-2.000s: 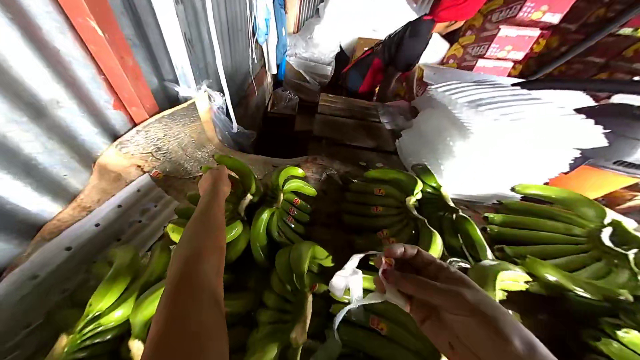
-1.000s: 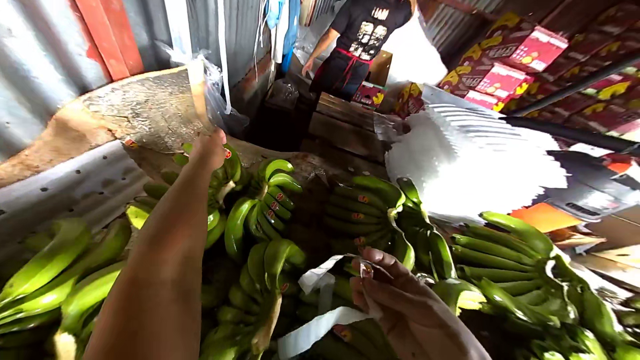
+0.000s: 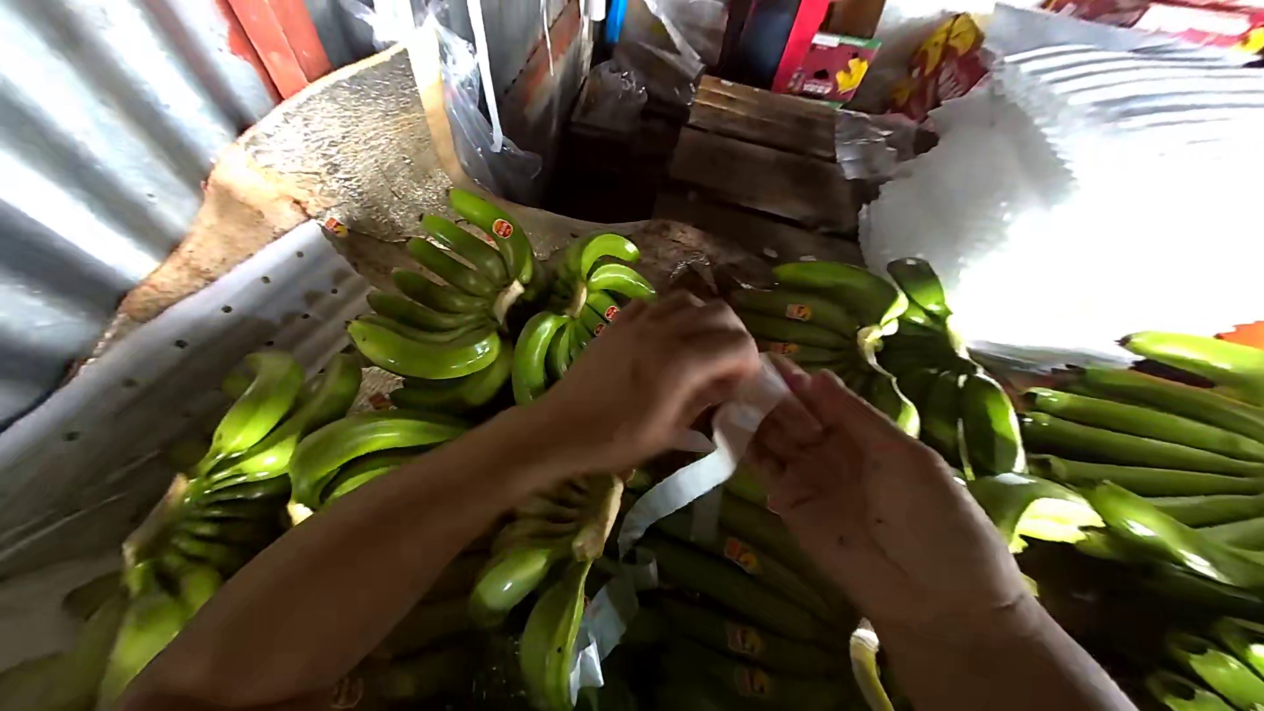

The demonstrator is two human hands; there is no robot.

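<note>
My left hand (image 3: 671, 375) and my right hand (image 3: 849, 474) meet near the middle of the head view, above bunches of green bananas. A white paper strip (image 3: 681, 489) runs between them and hangs down over the fruit, its upper end in my right hand's fingers. The fingers of my left hand are bent at the strip; what they pinch is hidden. Behind my left hand lies a hand of bananas (image 3: 425, 351) with a red round sticker on one fruit. Other stickered bananas (image 3: 800, 306) lie beyond my right hand.
Corrugated metal sheeting (image 3: 89, 178) rises at the left beside a wet, brownish ledge (image 3: 326, 148). Wooden boards (image 3: 760, 148) lie ahead, with a printed box (image 3: 834, 69) behind them. White sheets (image 3: 1086, 197) are stacked at the right, and more green bananas (image 3: 1155, 425) lie below them.
My left hand has come back from the far banana hand to my right hand at the strip. A person seen standing beyond the boards is now mostly out of view.
</note>
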